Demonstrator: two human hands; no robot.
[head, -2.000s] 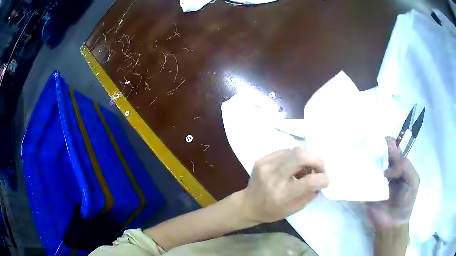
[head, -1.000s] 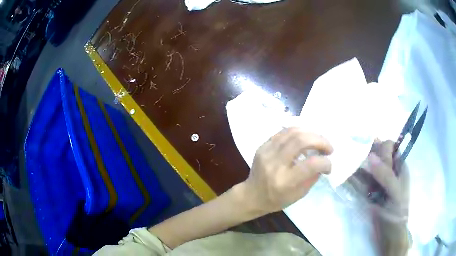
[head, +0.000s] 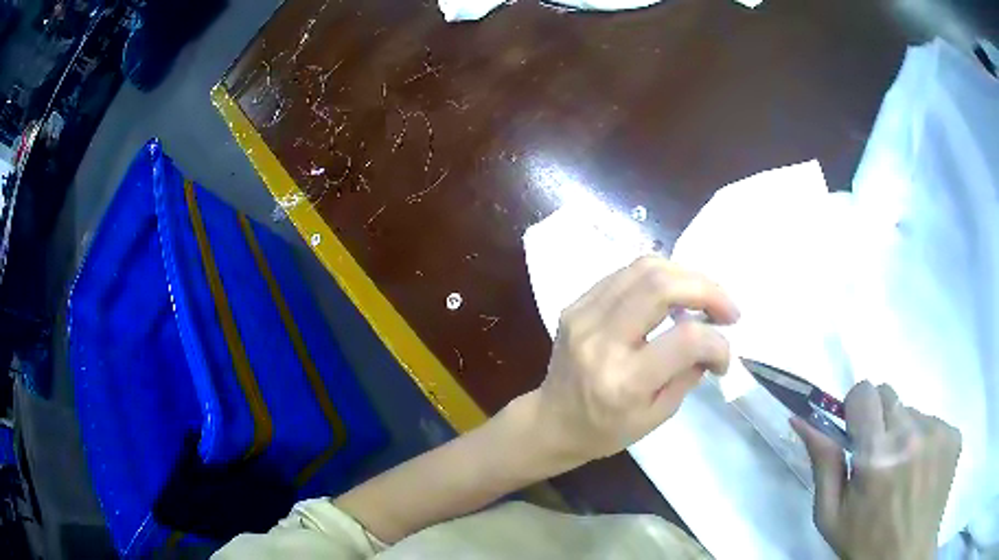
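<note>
The white garment (head: 767, 257) is spread over the table's right part, its folds overexposed. My left hand (head: 633, 361) pinches an edge of it between thumb and fingertips. My right hand (head: 885, 465) holds the dark-bladed thread snips (head: 797, 396), blades pointing up and left at a small white corner just right of my left fingertips. A thin thread line runs from that corner down toward my right hand. Whether the blades touch the cloth is hard to tell in the glare.
The dark red-brown table (head: 493, 120) has yellow edging (head: 372, 312). Thread clippings (head: 329, 120) and small round white pieces (head: 454, 301) lie on it. A blue bin (head: 175, 328) stands at left. A white heap (head: 931, 164) lies at right, more white cloth (head: 473, 9) at the far edge.
The snips have turned from pointing up and away at the right to pointing left beside my left fingertips. My right hand has let go of the cloth panel. My left hand keeps its pinch.
</note>
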